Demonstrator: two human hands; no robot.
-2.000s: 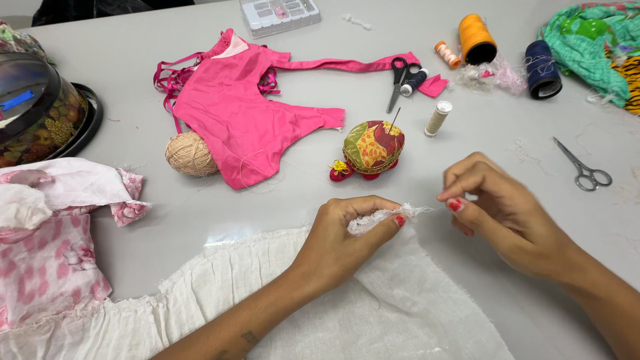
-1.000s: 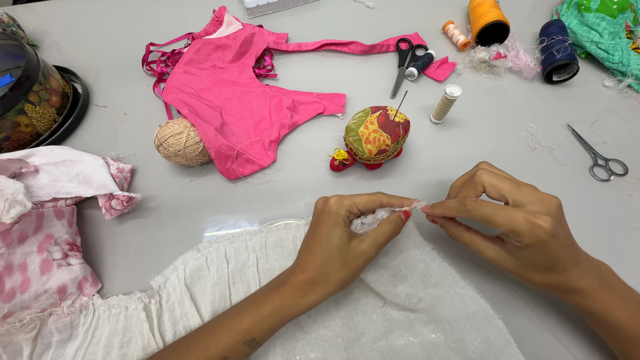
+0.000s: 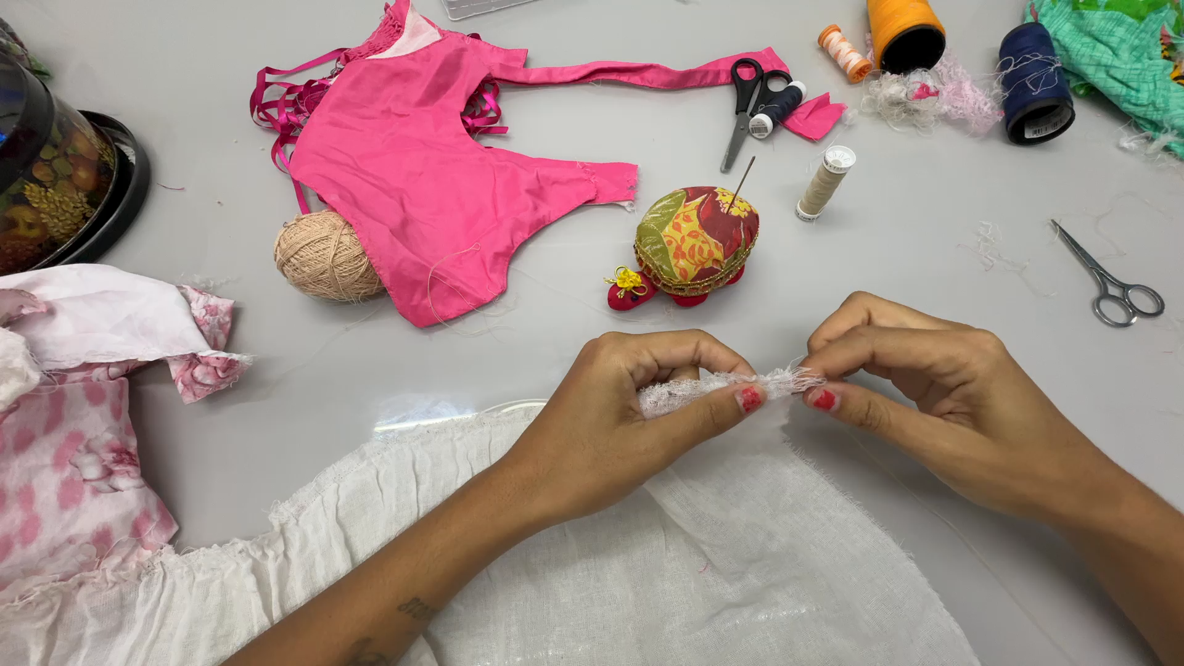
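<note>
White gathered fabric (image 3: 740, 555) lies across the front of the table. My left hand (image 3: 657, 416) pinches its bunched, frayed edge between thumb and fingers. Close on the right, my right hand (image 3: 906, 398) holds the loose fringe at the tip of that edge between thumb and forefinger. A thin pale thread trails down to the right below my right hand. Whether a needle is between the fingers, I cannot tell. Just beyond my hands sits a turtle-shaped pincushion (image 3: 696, 242) with a needle standing in it. A spool of beige thread (image 3: 825, 183) stands behind it.
Small metal scissors (image 3: 1110, 277) lie at the right. Farther back are a pink fabric piece (image 3: 416, 157), a ball of twine (image 3: 326, 256), black-handled scissors (image 3: 740, 111), an orange thread cone (image 3: 906, 32) and a navy one (image 3: 1034, 83). Pink-and-white cloth (image 3: 69, 462) and a dark round container (image 3: 55, 176) are at left.
My right hand was apart from the fabric edge two seconds ago; it has moved left onto the frayed tip. My left hand keeps its pinch on the edge.
</note>
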